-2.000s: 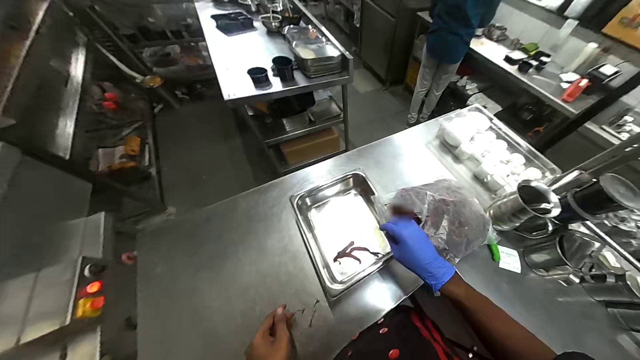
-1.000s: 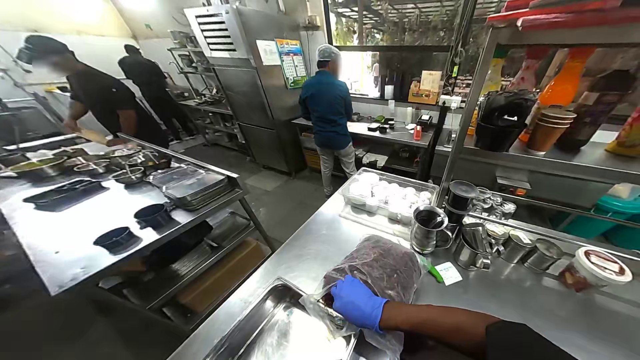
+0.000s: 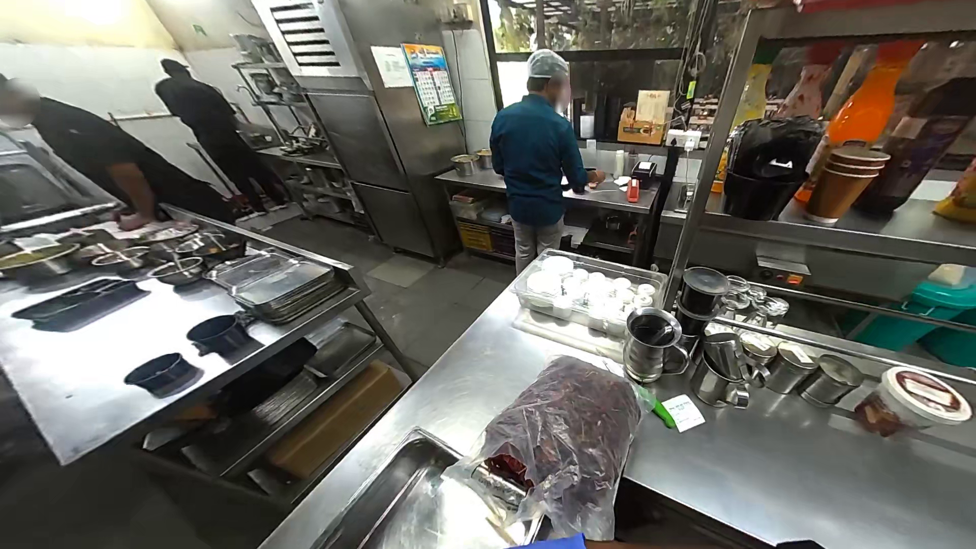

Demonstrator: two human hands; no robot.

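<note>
A clear plastic bag of dried red chillies (image 3: 568, 427) lies on the steel counter, its mouth gaping towards a rectangular steel pan (image 3: 412, 476) whose far part shows at the bottom edge. Only a sliver of my right hand (image 3: 555, 542), in a blue glove, appears at the bottom, just below the bag; its fingers and anything in them are hidden. My left hand is out of view.
Behind the bag are a clear tub of white-lidded containers (image 3: 595, 293), a steel jug (image 3: 652, 343) and steel mugs (image 3: 720, 370). A green-handled tool (image 3: 662, 412) lies beside a paper slip (image 3: 684, 412). Co-workers stand at other counters.
The view has swung up and right from the pan. My gloved right hand, at the bag's mouth a second ago, is now mostly below the frame. My bare left hand, seen two seconds ago, has left view.
</note>
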